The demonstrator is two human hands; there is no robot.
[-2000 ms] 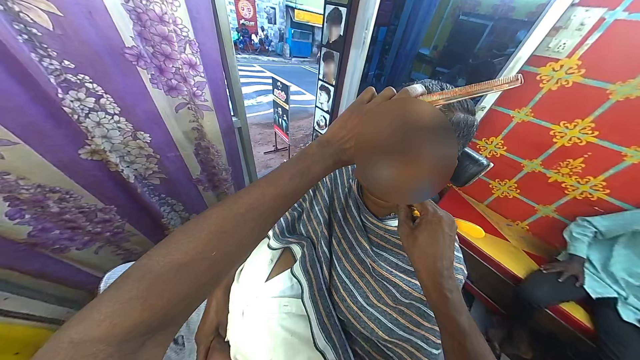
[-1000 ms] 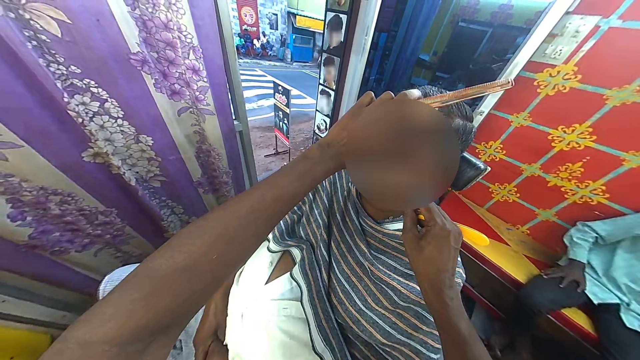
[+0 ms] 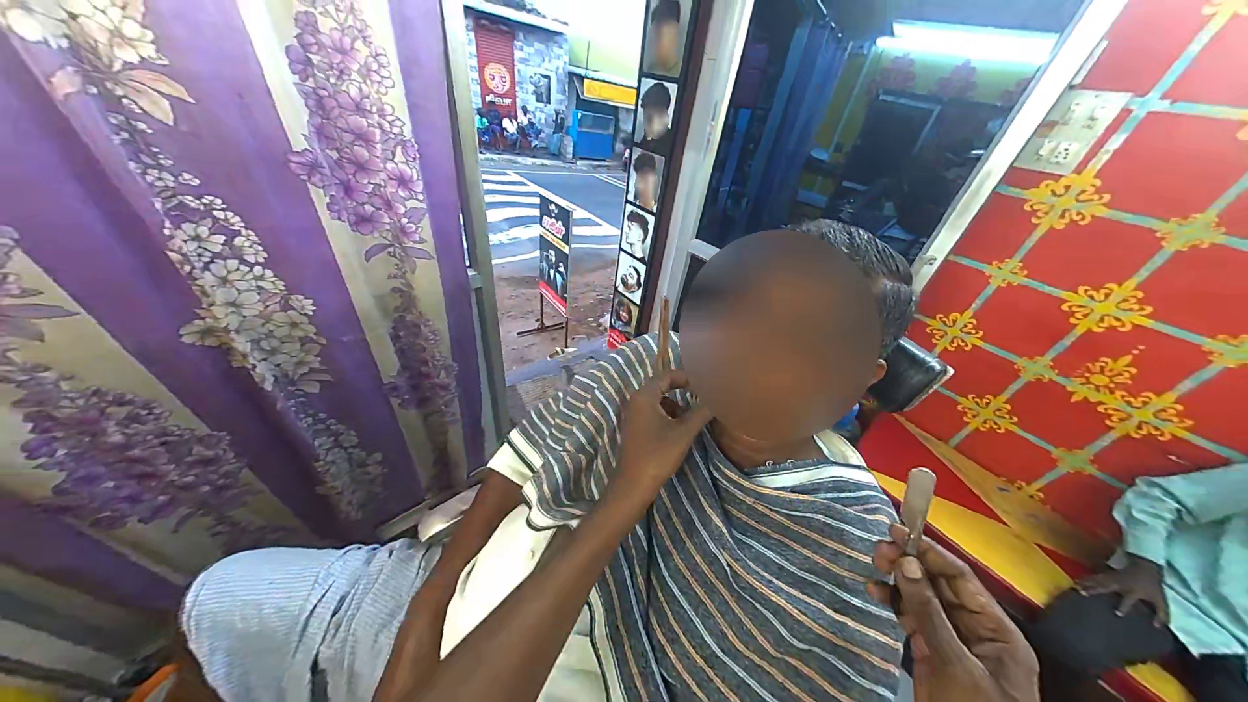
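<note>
A seated person (image 3: pixel 780 546) wears a striped cloth over the chest and shoulders, with the head leaning back. My left hand (image 3: pixel 661 421) is beside the person's jaw and holds a thin brown comb (image 3: pixel 665 331), which points upward. Lower right, my right hand (image 3: pixel 960 609) grips what looks like a barber's razor (image 3: pixel 917 502) between thumb and fingers. Its pale metal end stands up, apart from the neck; the rest is hidden in the hand. Grey hair (image 3: pixel 858 255) shows at the top and side of the head.
Behind the head is a black headrest (image 3: pixel 912 378). A yellow and red bench (image 3: pixel 1004 541) runs along the patterned red wall (image 3: pixel 1102 253), and another person (image 3: pixel 1189 546) sits at the right. A purple floral curtain (image 3: pixel 244 292) hangs at the left, beside a doorway onto a street.
My left hand has come down from the top of the person's head to the jaw, still with the comb. My right hand has moved away from the neck, down and right, with the razor now showing.
</note>
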